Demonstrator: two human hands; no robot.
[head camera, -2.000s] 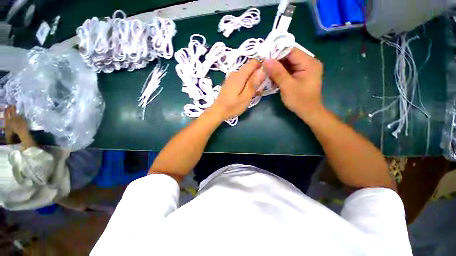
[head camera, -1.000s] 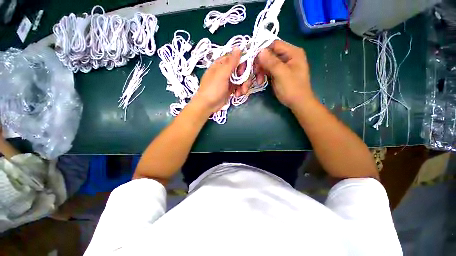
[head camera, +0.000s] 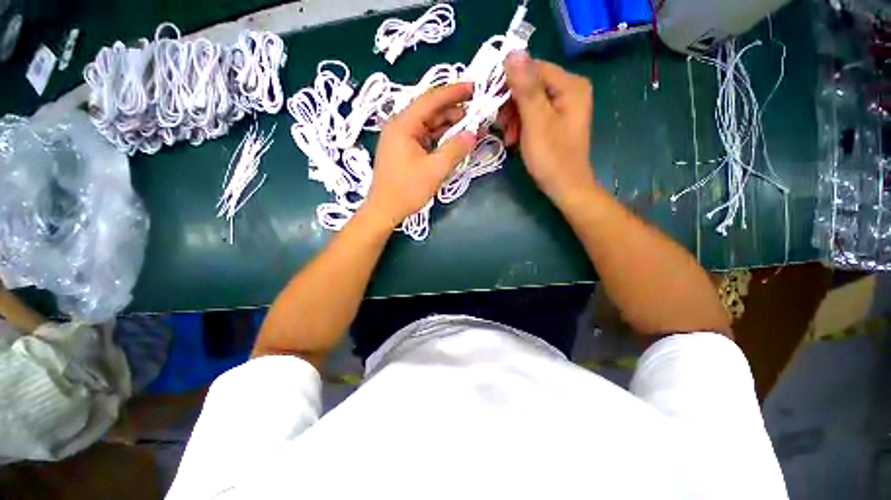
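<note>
A coiled white cable (head camera: 481, 90) is held between both hands above the bench, its plug end pointing up and away. My left hand (head camera: 415, 151) is bare and grips the lower part of the coil between thumb and fingers. My right hand (head camera: 552, 119) is bare and pinches the coil's upper right side near the plug; some of its fingers are hidden. A loose pile of white coils (head camera: 337, 146) lies on the bench left of and beneath my left hand. A single coil (head camera: 415, 32) lies above the pile.
A dense row of cable bundles (head camera: 181, 86), thin white strands (head camera: 243, 176) and a clear plastic bag (head camera: 68, 215) are at left. Blue blocks in a box (head camera: 608, 14), hanging thin wires (head camera: 731, 137) and a clear tray (head camera: 855, 156) are at right. Another person's sleeve (head camera: 59, 386) shows lower left.
The held coil has become a tighter, slanted bundle. My right hand has moved up along it towards the plug. The whole view has shifted, moving the bench things left.
</note>
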